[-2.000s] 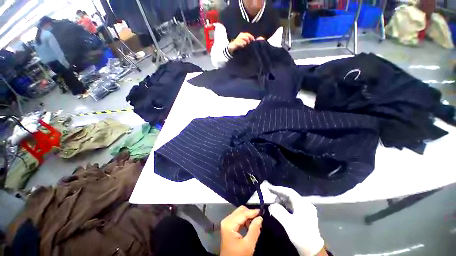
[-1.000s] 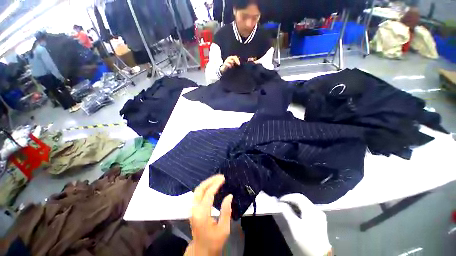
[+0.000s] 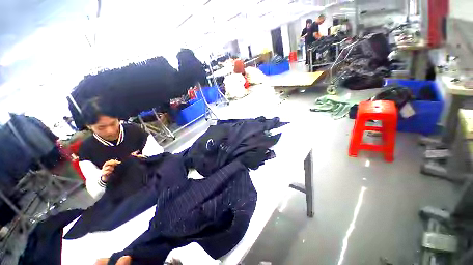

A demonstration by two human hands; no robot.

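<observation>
Dark pinstriped trousers point(image 3: 199, 207) lie bunched on the white-topped table point(image 3: 93, 248), nearest me. My left hand point(image 3: 115, 261) is bare and cut off by the bottom edge; its fingers pinch a dark end of the trousers. My right hand point(image 3: 197, 254), in a white glove, lies at the near edge of the trousers, also cut off. A small greyish patch shows beside the glove; I cannot tell whether it is a tool. The right fingers are hidden.
A person point(image 3: 116, 142) opposite handles dark cloth point(image 3: 129, 181). A dark garment pile point(image 3: 228, 142) with a white loop lies at the table's far side. A red stool point(image 3: 374, 129) and a blue bin point(image 3: 420, 111) stand right. A table leg point(image 3: 309, 183) shows beside the right edge.
The view has swung to the right, so the table and both hands now sit at lower left. My left hand has gone from open above the trousers to pinching the cloth.
</observation>
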